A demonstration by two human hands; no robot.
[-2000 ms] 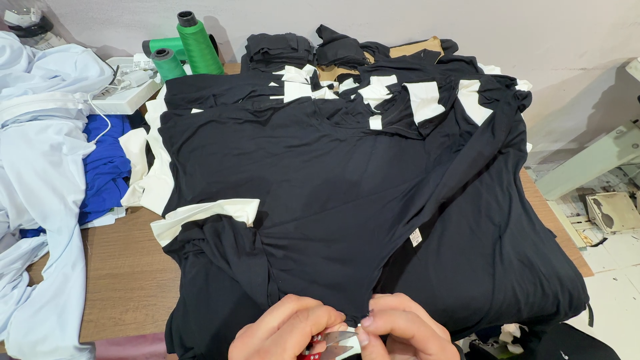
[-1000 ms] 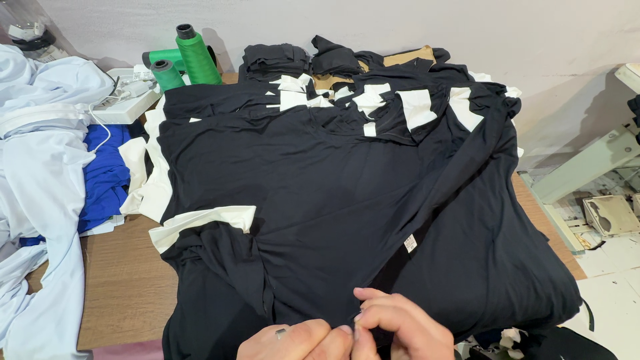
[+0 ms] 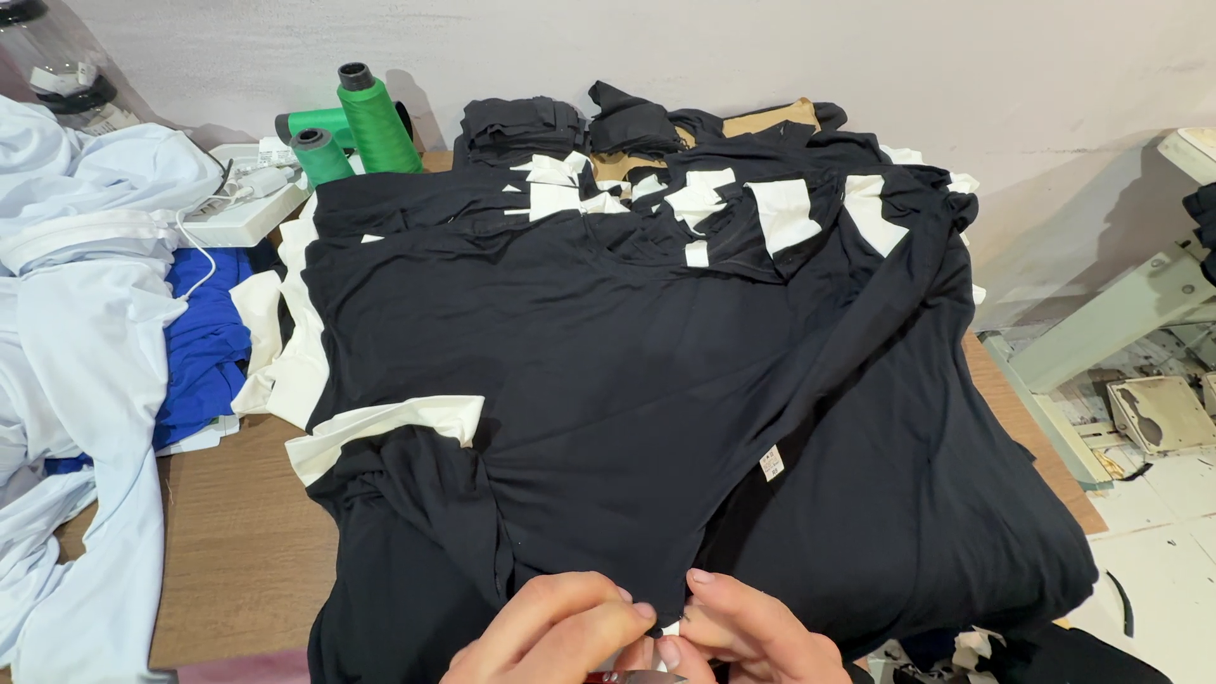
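A black knit garment (image 3: 589, 380) with white cuff pieces lies spread over a stack of similar dark garments. Its lower edge comes to a point between my two hands at the bottom of the head view. My left hand (image 3: 560, 632) pinches the fabric there, and a small tool with a red part and a metal blade (image 3: 636, 676) lies in or under it, mostly cut off by the frame. My right hand (image 3: 750, 632) has its fingertips around a small white piece (image 3: 670, 630) at that edge. A small printed tag (image 3: 770, 463) shows on the garment's fold.
Green thread cones (image 3: 378, 123) and a white power strip (image 3: 242, 214) stand at the back left. Pale blue garments (image 3: 85, 313) and a folded royal blue cloth (image 3: 201, 342) lie left on the wooden table (image 3: 247, 541). A pale metal machine frame (image 3: 1102, 313) stands beyond the right edge.
The white piece and red-handled tool seen between my hands two seconds ago are out of sight one second ago; parts of both show again now. My hands stay close together at the garment's lower edge.
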